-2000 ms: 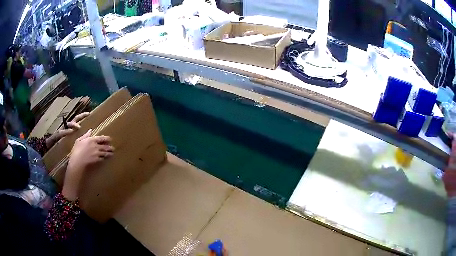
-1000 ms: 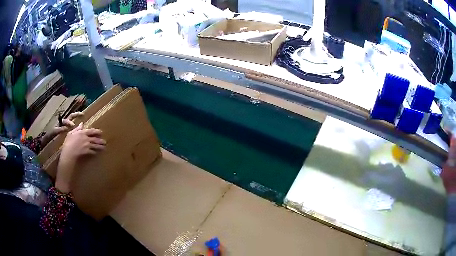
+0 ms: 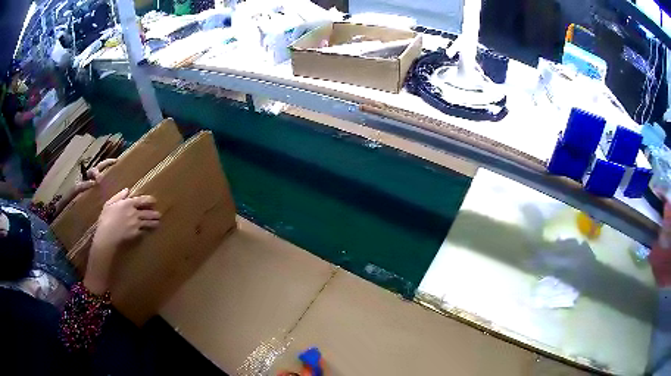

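Note:
My left hand is out of view. At the far right edge, a blurred, cut-off hand, apparently my right hand point(image 3: 662, 253), rises from a greyish sleeve. A clear plastic thing point(image 3: 660, 165) is just above it; whether the hand grips it cannot be told. A blue and orange tape dispenser point(image 3: 312, 360) lies at the bottom edge on the brown cardboard bench cover point(image 3: 368, 316), partly cut off. At left, another person's two hands hold flat cartons point(image 3: 180, 213) upright on the bench, with a gap between the front bundle and the sheets behind.
A green belt point(image 3: 331, 198) runs behind the bench. A pale board point(image 3: 500, 235) at right bears crumpled whitish film and a yellow thing. The raised white shelf holds an open box point(image 3: 353, 62), a white stand point(image 3: 467, 77) and blue blocks point(image 3: 581, 143). More flat cartons point(image 3: 66, 158) are stacked at far left.
The view has shifted slightly. The other person's front carton bundle and the sheets behind stand further apart at the top. More of the dispenser's orange part shows. The hand at right remains at the edge.

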